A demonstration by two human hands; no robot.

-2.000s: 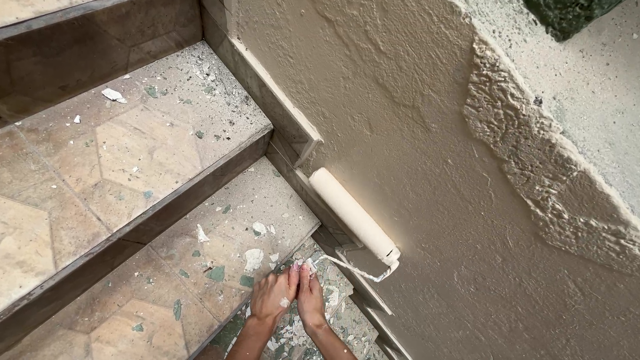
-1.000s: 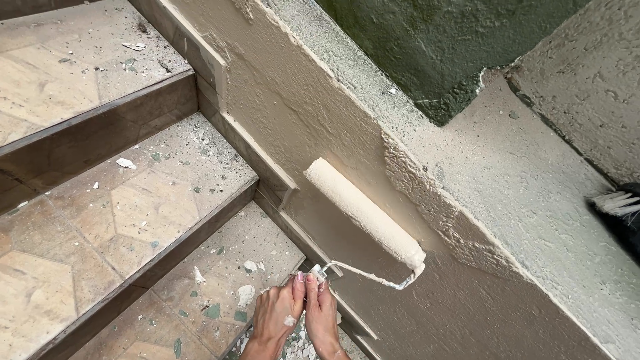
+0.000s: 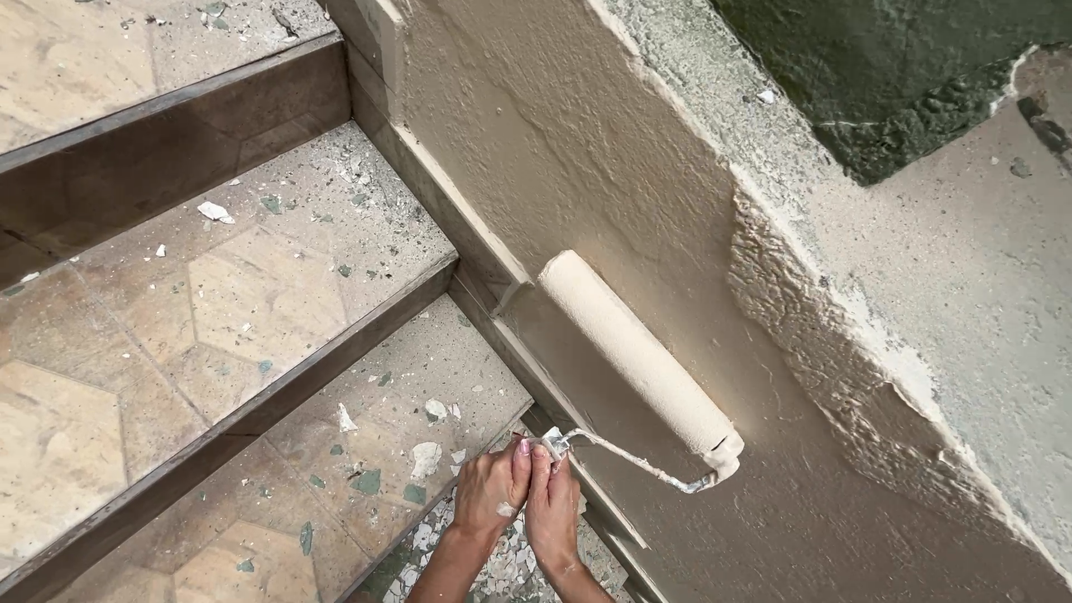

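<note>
A paint roller (image 3: 636, 352) coated in cream paint lies against the freshly beige, textured stairwell wall (image 3: 544, 159), its sleeve slanting down to the right. From its lower end a paint-smeared wire frame (image 3: 632, 461) bends back to the handle. My left hand (image 3: 492, 487) and my right hand (image 3: 551, 507) grip that handle side by side, thumbs near its top; most of the handle is hidden by the fingers. Flecks of paint mark the skin. The wall has a rough, peeled-edged patch right of the roller.
Tiled stair treads (image 3: 268, 285) with dark risers (image 3: 176, 151) fill the left, strewn with paint chips. A stepped tile skirting (image 3: 452, 209) runs along the wall's foot. More chips (image 3: 511, 561) lie below my hands. A pale ledge (image 3: 963, 276) and dark green surface (image 3: 896, 75) are at right.
My hands keep hold of the roller, which stays on the wall beside the skirting. The view has shifted between frames; a dark-and-white brush seen at the right edge one second ago is out of view.
</note>
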